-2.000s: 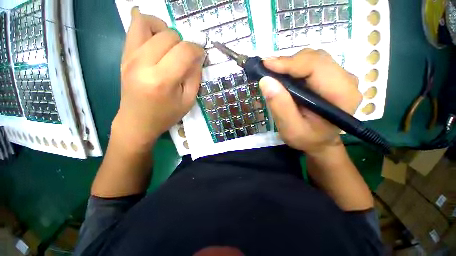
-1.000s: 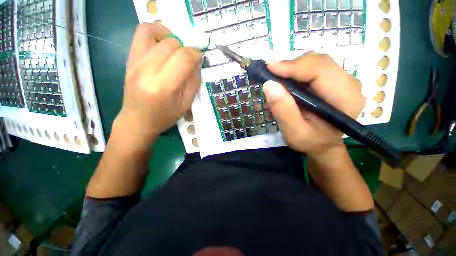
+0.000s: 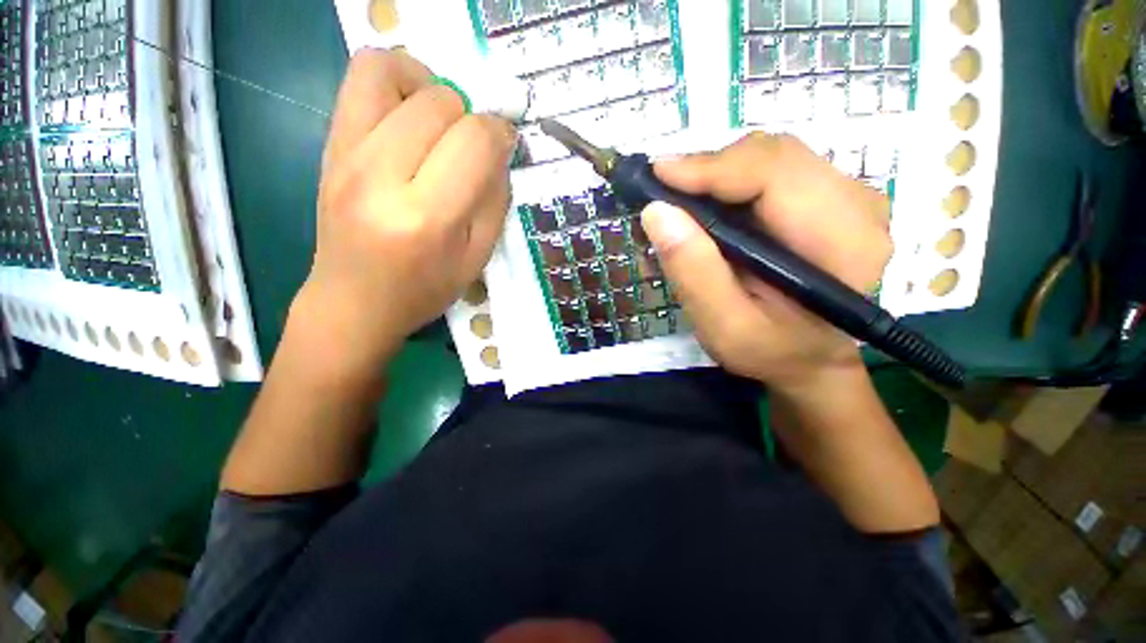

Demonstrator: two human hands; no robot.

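Observation:
A white tray (image 3: 968,195) with round holes along its edges lies in front of me and holds green-edged circuit panels (image 3: 606,283) with rows of shiny squares. My right hand (image 3: 779,251) holds a black soldering iron (image 3: 779,266) like a pen, its metal tip over the panel's left part, close to my left fingertips. My left hand (image 3: 415,195) is curled at the tray's left side, with a green band on one finger. Thin solder wire (image 3: 251,87) runs from the left to this hand and is closed in its fingers. Whether the tip touches anything is unclear.
Stacked white trays with panels (image 3: 101,201) lie at the left. Pliers (image 3: 1063,270) with orange-brown handles lie open at the right, below a yellow-rimmed round item (image 3: 1106,75). A black cable crosses the right side. Cardboard boxes (image 3: 1043,502) are below at the right.
Compared with two seconds ago, the tray sits further right in view. Both hands stay close together over its left part; the iron's rear end has shifted slightly.

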